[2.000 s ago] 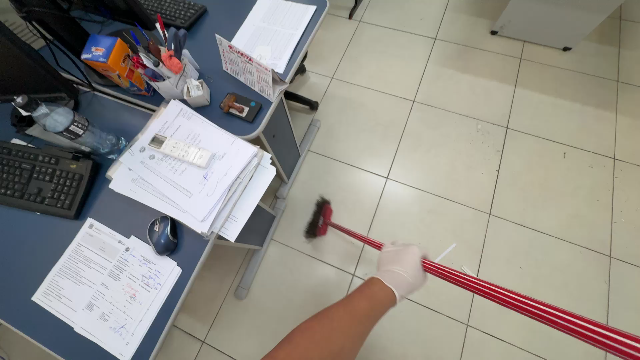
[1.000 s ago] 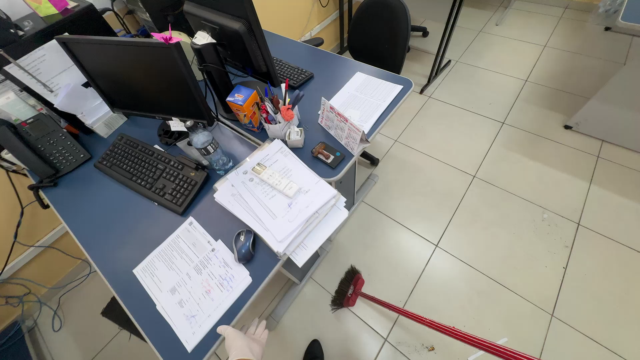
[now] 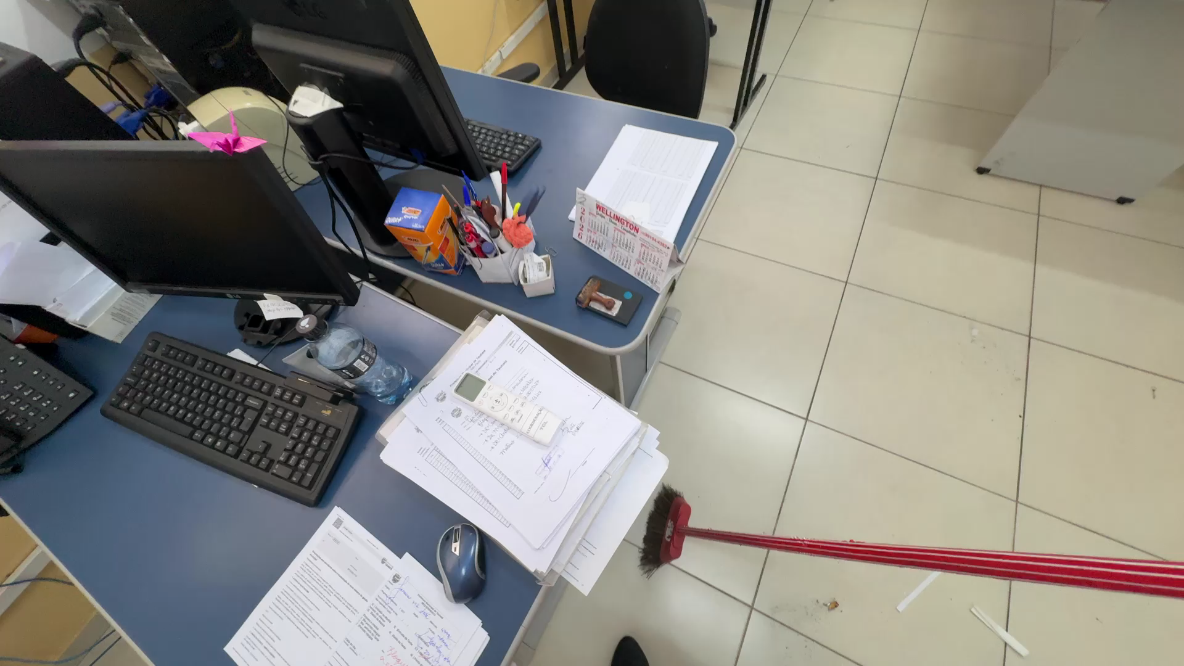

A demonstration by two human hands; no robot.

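Neither of my hands shows in the head view now. A broom with dark bristles and a red head [image 3: 678, 528] is at the floor beside the desk, its red striped handle [image 3: 934, 558] running out past the right edge; what holds it is hidden. White strips [image 3: 999, 631] and small brown debris [image 3: 832, 605] lie on the tiles below the handle. Left of the broom, a stack of papers [image 3: 518, 444] on the blue desk bears a white remote control [image 3: 507, 409]. A blue computer mouse [image 3: 461, 562] sits beside loose printed sheets [image 3: 356, 601].
The desk edge [image 3: 532, 615] borders the tiled floor [image 3: 925, 361]. Monitors [image 3: 176, 217], a keyboard [image 3: 231, 416], a plastic bottle [image 3: 356, 361], a pen holder [image 3: 495, 264] and a desk calendar [image 3: 624, 239] stand on the desks. Behind are a black chair [image 3: 647, 55] and grey furniture [image 3: 1091, 102].
The gloved hand seen on the broom handle two seconds ago, and the gloved hand at the desk's lower edge one second ago, are out of view. The view has turned toward the desks.
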